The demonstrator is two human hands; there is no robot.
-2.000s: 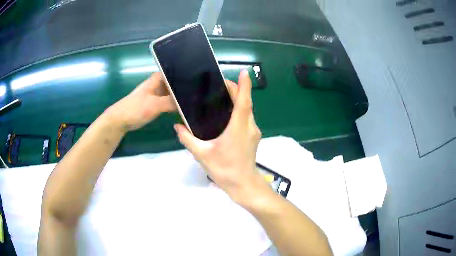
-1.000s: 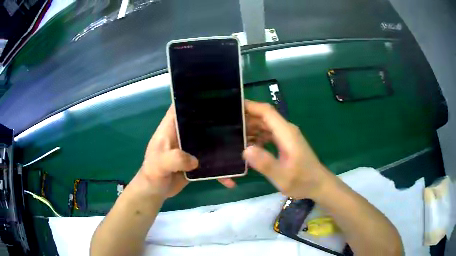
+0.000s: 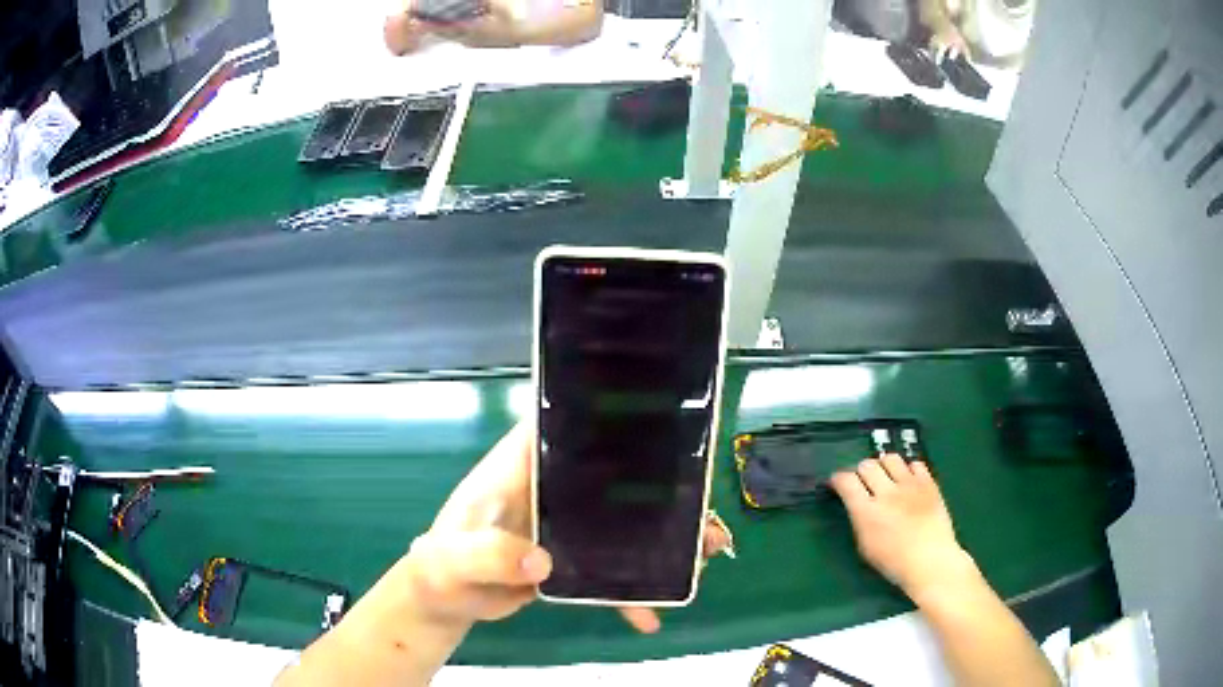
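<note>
My left hand holds a smartphone upright in front of me, its dark screen facing me, with a pale case edge. White corner marks show on the screen. My right hand is at the near right edge of black phone middle frames on the green surface. They seem to overlap and have orange-gold marks at the left end. Its fingertips touch or hover over them; I cannot tell which. Another frame shows at the bottom edge on the white sheet.
More frames lie at lower left and right. The dark conveyor belt runs beyond, with a grey post and crinkled plastic. Black frames lie past it. Another person's hands show at top. A grey cabinet stands right.
The view has lifted and shows the far side of the belt. My right hand has left the phone and moved right to the frames. The phone remains in my left hand.
</note>
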